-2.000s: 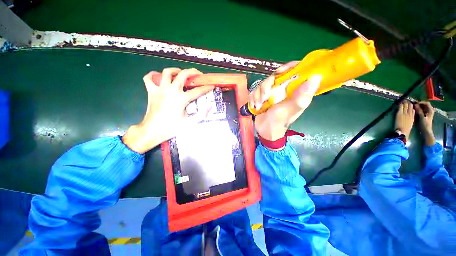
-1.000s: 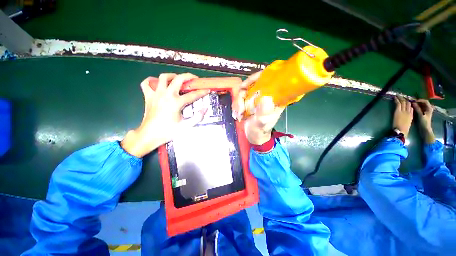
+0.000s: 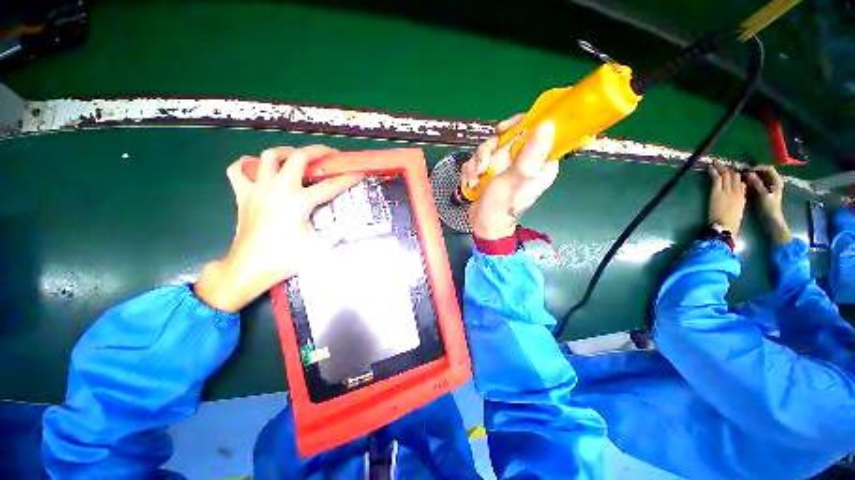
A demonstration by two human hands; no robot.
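An open black tablet unit (image 3: 427,309) with a shiny pale battery (image 3: 366,300) lies in a thick red frame (image 3: 453,328), which reaches over the bench's near edge. My left hand (image 3: 272,220) grips the frame's top left, its thumb over the circuit parts at the tablet's far end. My right hand (image 3: 511,187) holds a yellow-orange electric screwdriver (image 3: 591,111), tilted, its black tip over a round mesh-patterned screw dish (image 3: 450,192) right of the frame. Whether the tip touches the dish, and any screw, cannot be told.
A worn white metal rail (image 3: 272,112) edges the dark green bench (image 3: 141,216), with a green surface (image 3: 375,56) beyond. A black cord (image 3: 647,202) crosses the bench at right. Another person's hands (image 3: 727,202) rest near the rail. A red object (image 3: 776,141) lies beyond it.
The screwdriver tip has moved from the frame's right side to over the dish, now uncovered. The frame and my left hand sit a little further left in view.
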